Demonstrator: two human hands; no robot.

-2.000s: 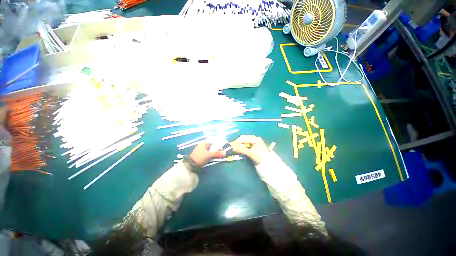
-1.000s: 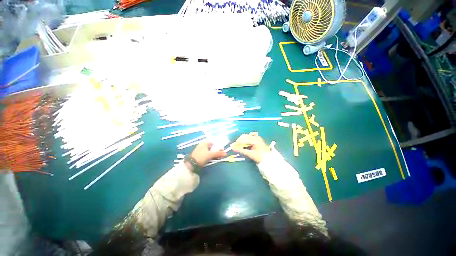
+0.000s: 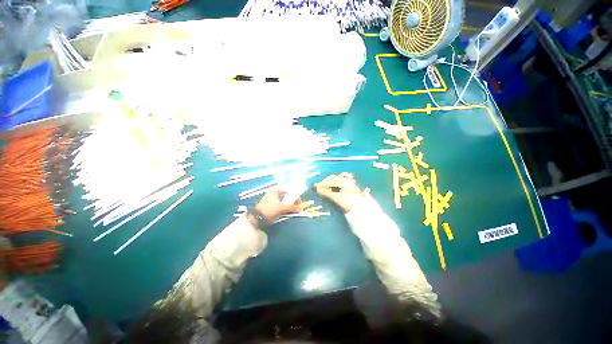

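My left hand [image 3: 272, 205] is closed around white leads near the mat's middle; strong glare hides much of what it holds. A little yellow shows at its fingertips. My right hand [image 3: 337, 191] is just to the right, a small gap away, fingers pinched together on something small and dark or yellowish that I cannot make out. White leads [image 3: 235, 177] lie loose beyond my hands. Yellow sleeves [image 3: 439, 203] lie in a loose pile to the right. A fanned pile of white leads [image 3: 144, 205] lies to the left.
A long cream tray [image 3: 295, 94] stands behind the leads. Orange wires [image 3: 27, 181] lie far left, below a blue bin [image 3: 27, 91]. A fan [image 3: 424, 27] and power strip [image 3: 496, 30] stand at the back right. A white label [image 3: 498, 233] is at the right. A pale sleeve shows lower left.
My right hand has separated slightly from my left. Yellow now shows at my left fingertips. At the far left, another orange bundle and a pale sleeve show lower down.
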